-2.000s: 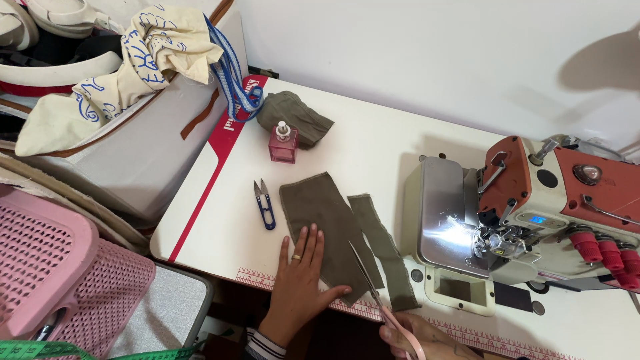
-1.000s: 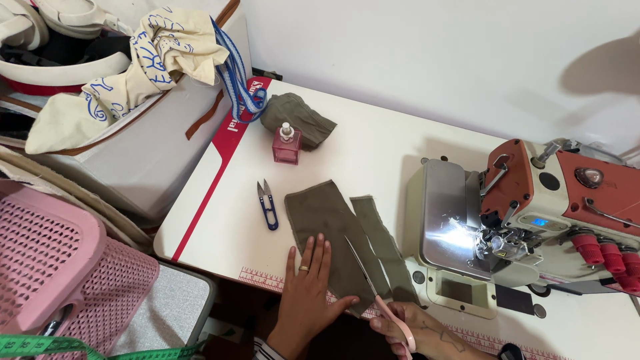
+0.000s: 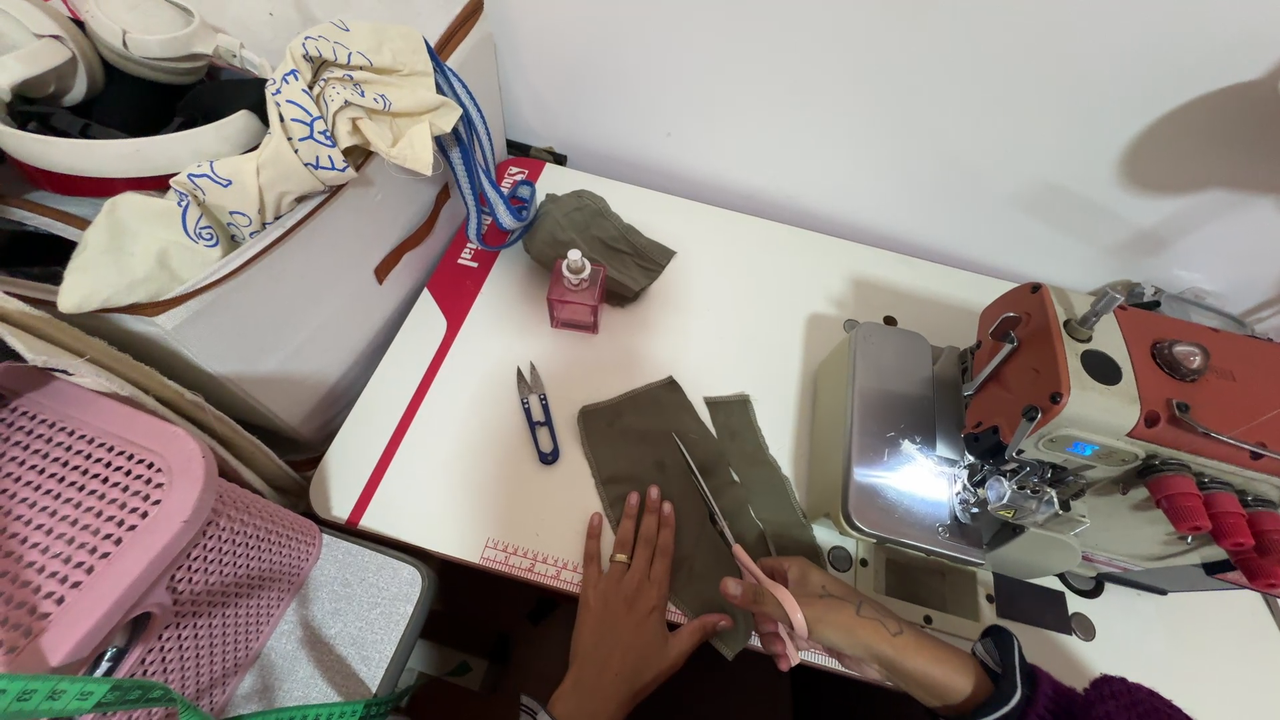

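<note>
My left hand (image 3: 630, 610) lies flat, fingers spread, on the lower left of an olive fabric piece (image 3: 645, 430). In my right hand (image 3: 785, 605) are fabric scissors (image 3: 712, 500) with pink handles; their blades lie over the same piece, pointing up and left. Whether the blades are slightly apart is unclear. A narrow olive strip (image 3: 752, 440) rests just to the right. Blue-handled thread snips (image 3: 539, 415) lie left of the fabric. Behind them a pink glass bottle (image 3: 576, 300) stands against a crumpled olive cloth (image 3: 610, 240).
An overlock sewing machine (image 3: 1060, 400) with its lamp lit stands on the right of the white table (image 3: 420, 440). A printed ruler (image 3: 530, 562) runs along the front edge. At left are a pink perforated basket (image 3: 240, 580), a green measuring tape (image 3: 90, 692) and a grey bin holding a patterned cloth (image 3: 310, 130).
The right hand and scissors have shifted slightly over the fabric. The left hand stays flat on the piece, and the snips and bottle have not moved.
</note>
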